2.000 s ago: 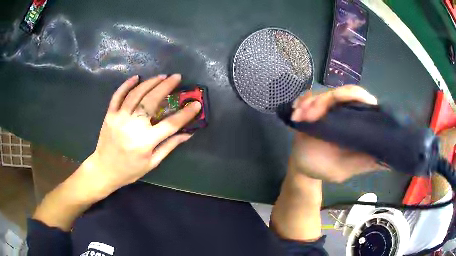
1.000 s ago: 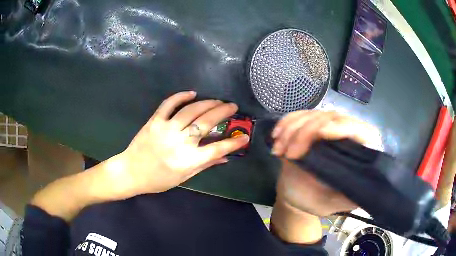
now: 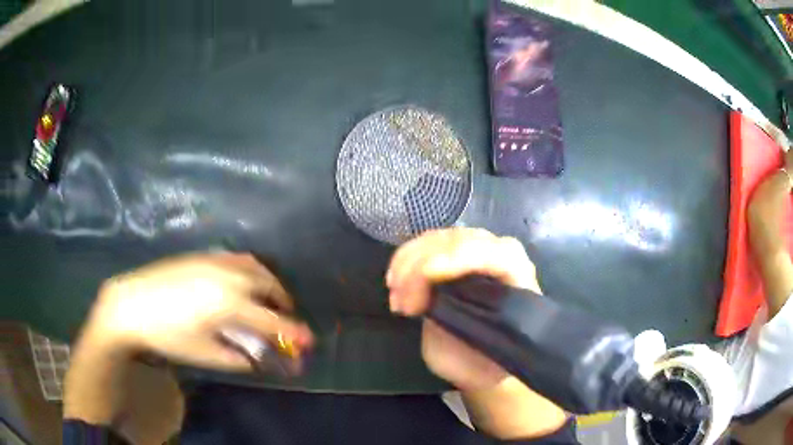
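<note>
My left hand (image 3: pixel 196 308) is blurred near the mat's front edge. It holds the small electronic unit (image 3: pixel 283 346), of which a yellow-orange bit and a dark edge show by the fingertips; the rest is hidden. My right hand (image 3: pixel 474 317) is closed around the thick black electric screwdriver (image 3: pixel 539 348), just below the screw plate and to the right of the unit. The screwdriver's tip is hidden or too blurred to see. The round grey screw plate (image 3: pixel 369 178) lies flat on the mat, with small screws on its upper right part.
A smartphone (image 3: pixel 526 96) lies right of the plate. Another unit (image 3: pixel 50 135) lies at the far left of the green mat (image 3: pixel 287 78). A red tray (image 3: pixel 739 235) is at right, with another person's arm (image 3: pixel 774 243) beside it. A white fan-like body (image 3: pixel 717 382) is at lower right.
My left hand has moved left and down with the unit, away from the screwdriver. My right hand has shifted left with the screwdriver. The view has shifted, and another person's arm appears at right.
</note>
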